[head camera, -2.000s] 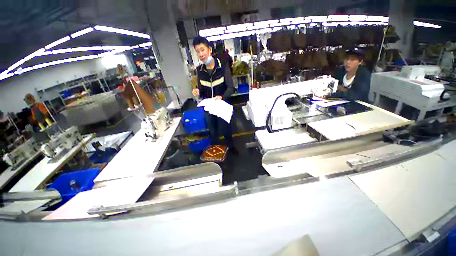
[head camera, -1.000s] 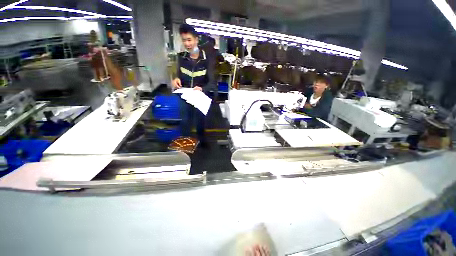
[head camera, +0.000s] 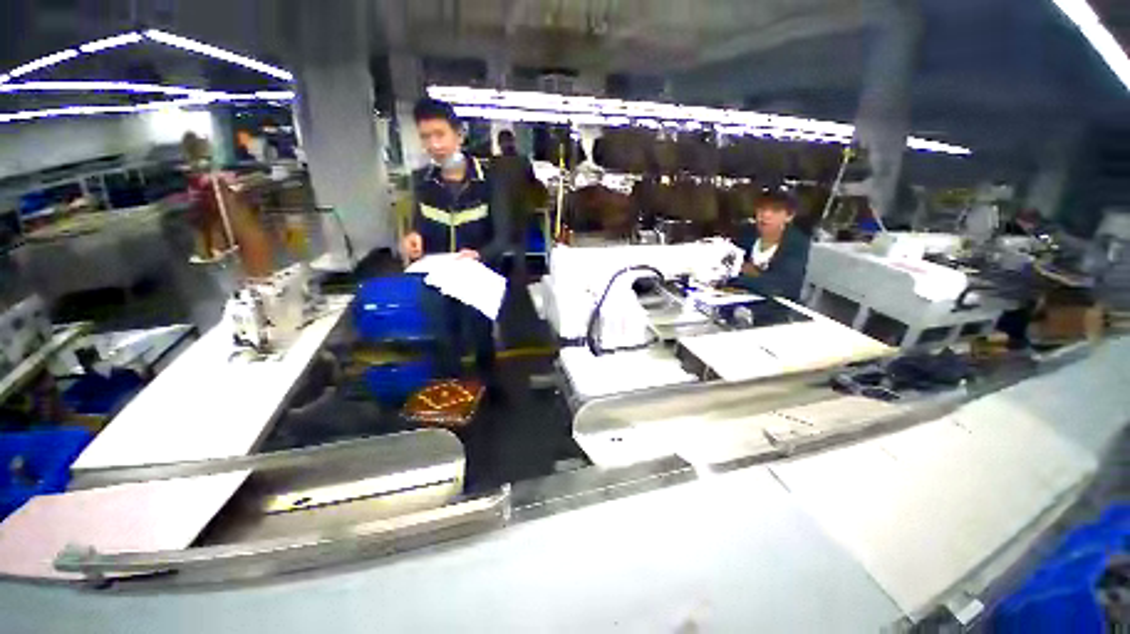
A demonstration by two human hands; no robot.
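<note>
The long white surface (head camera: 644,564) with a metal edge crosses the bottom of the head view in front of me. A pale panel or section (head camera: 929,495) lies at its right part. A small faint blur shows at the bottom edge; I cannot tell what it is. Neither of my hands can be made out.
Beyond the metal rail (head camera: 310,545), a person (head camera: 456,229) stands holding white sheets (head camera: 461,282). Another person (head camera: 775,254) sits at a white sewing machine (head camera: 607,291). A patterned stool (head camera: 444,403), blue crates (head camera: 394,310) and another machine (head camera: 270,310) are at the left.
The view has turned and tilted. The pale beige piece, with fingertips on it one second ago, is gone from the bottom edge.
</note>
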